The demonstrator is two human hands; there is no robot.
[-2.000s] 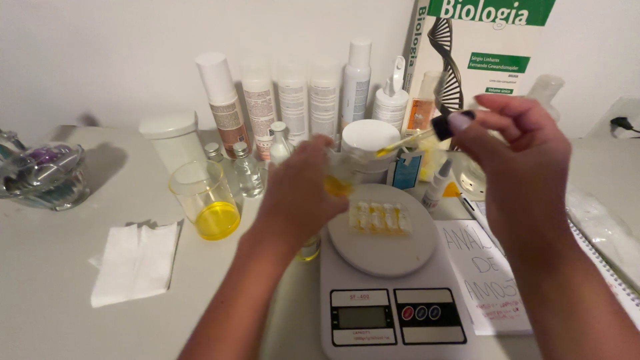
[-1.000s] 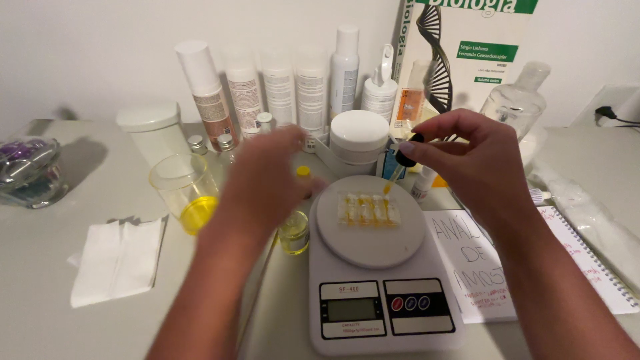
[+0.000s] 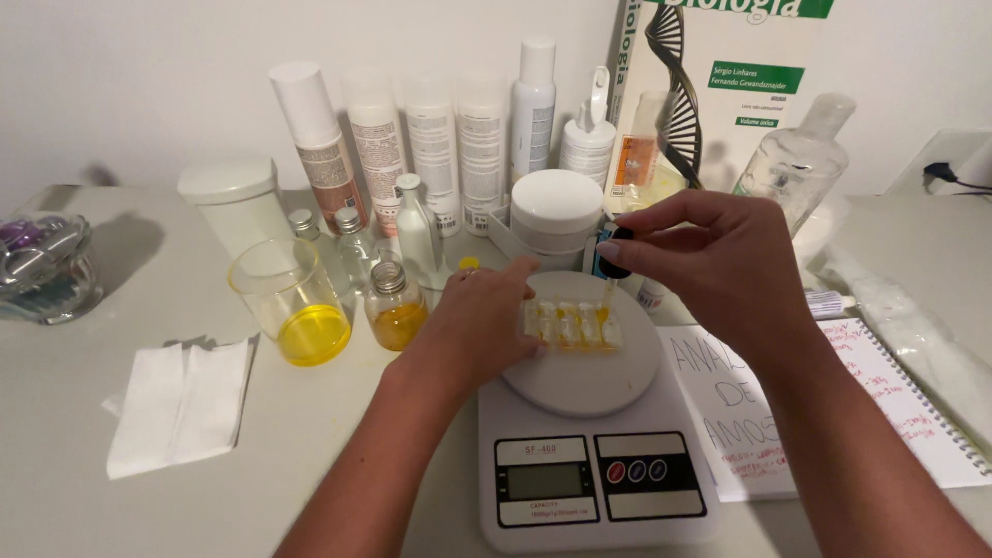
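Observation:
My right hand (image 3: 697, 263) pinches the black bulb of a glass dropper (image 3: 612, 271), whose tip is down at the right end of a clear plastic tray (image 3: 572, 325) of small compartments with yellow liquid. The tray lies on the round platform of a white kitchen scale (image 3: 589, 387). My left hand (image 3: 484, 318) is at the tray's left side, fingers apart; whether it touches the tray is unclear. Left of it stands an uncapped small glass bottle (image 3: 397, 314) of amber liquid. A clear beaker (image 3: 291, 310) holds yellow liquid. A yellow cap (image 3: 468, 263) shows behind my left hand.
White bottles (image 3: 430, 147), a lidded jar (image 3: 556, 209) and a biology book (image 3: 736, 101) stand along the back. A spiral notebook (image 3: 891, 395) lies right of the scale, near a clear bottle (image 3: 798, 167). At left are a folded white napkin (image 3: 182, 407) and a glass bowl (image 3: 50, 267).
The small bottle of amber liquid, in my left hand two seconds ago, now stands beside the beaker. My left hand has moved to the tray's side. The dropper has come down to the tray.

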